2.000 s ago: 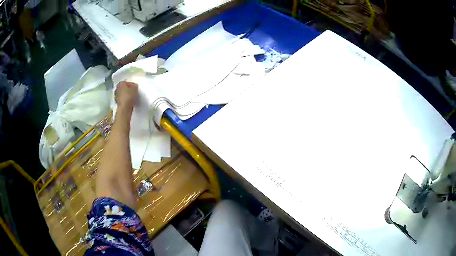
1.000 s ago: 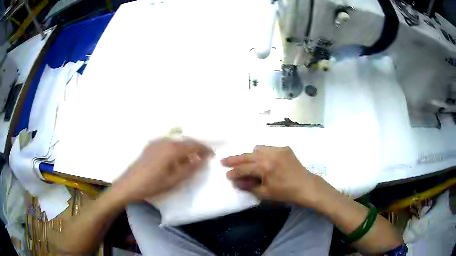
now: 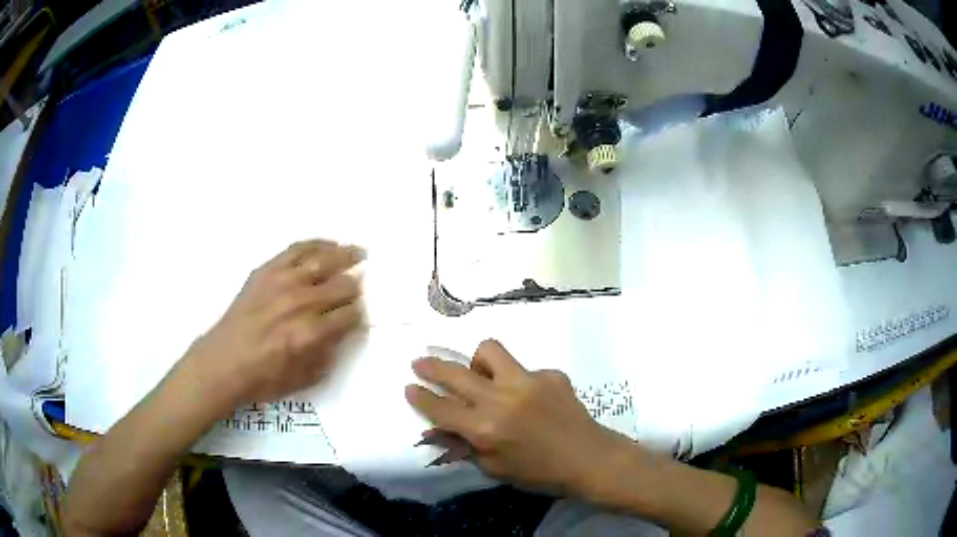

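A white fabric piece lies at the table's near edge and hangs over it, its outline faint against the white table. My left hand is slightly blurred, with bent fingers low over the piece's left side; whether it pinches cloth I cannot tell. My right hand rests on the piece's right side, fingers curled. Dark pointed snips poke out of it to the left. The presser foot and needle area stands beyond my hands, over the shiny needle plate.
The sewing machine head stands at the upper right. A white rounded bar hangs left of the needle. Another white panel lies right of the plate. Blue cloth and white pieces are at left. A yellow tube runs at lower right.
From one earlier view of reaching to a left-hand pile, the view has turned to the machine. Since then my hands have moved apart, and the fabric lies farther onto the table.
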